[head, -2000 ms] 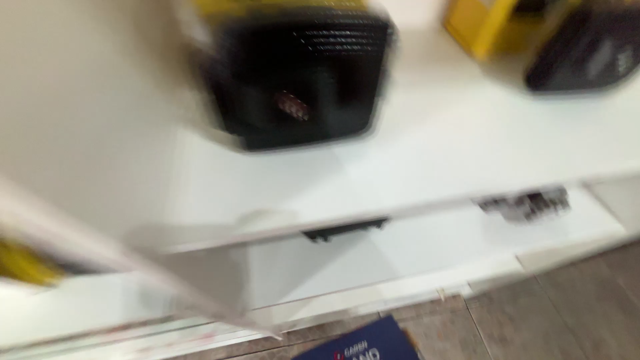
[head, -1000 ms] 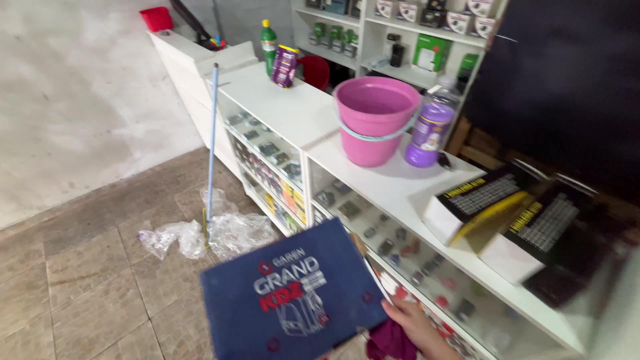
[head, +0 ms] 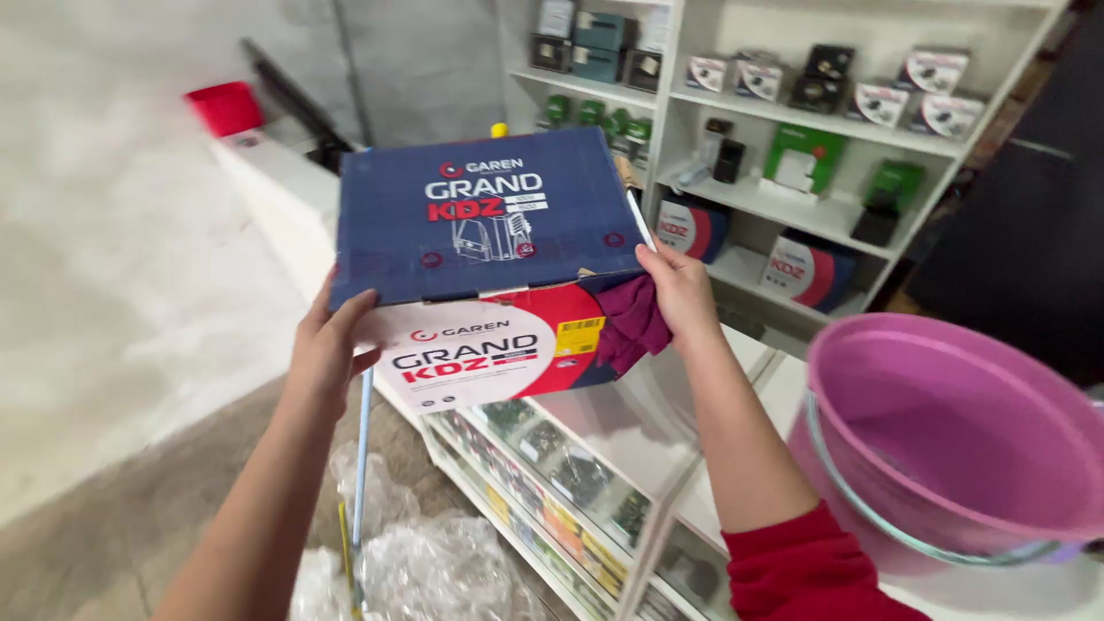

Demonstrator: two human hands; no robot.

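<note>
A blue, white and red Garen cardboard box [head: 483,216] is held up in front of me, its printed lid tilted toward me. My left hand [head: 336,328] grips its near left corner. At the right edge, my right hand [head: 681,289] grips the box, with a crumpled purple cloth [head: 634,319] pinched between that hand and the box side. Beneath the box is the white glass-fronted counter [head: 621,423]. A pink plastic bucket [head: 931,448] with a pale handle stands on the counter at the right.
Shelves [head: 802,112] with small boxes and devices stand behind. Clear plastic wrap [head: 448,561] lies on the tiled floor around a light blue pole [head: 364,466]. A red container [head: 226,109] stands at the back left, and a dark panel [head: 1018,224] at the right.
The box has been raised from low in the view and is over the counter; both hands now show on it, where one second ago only one was plain. The view has moved strongly.
</note>
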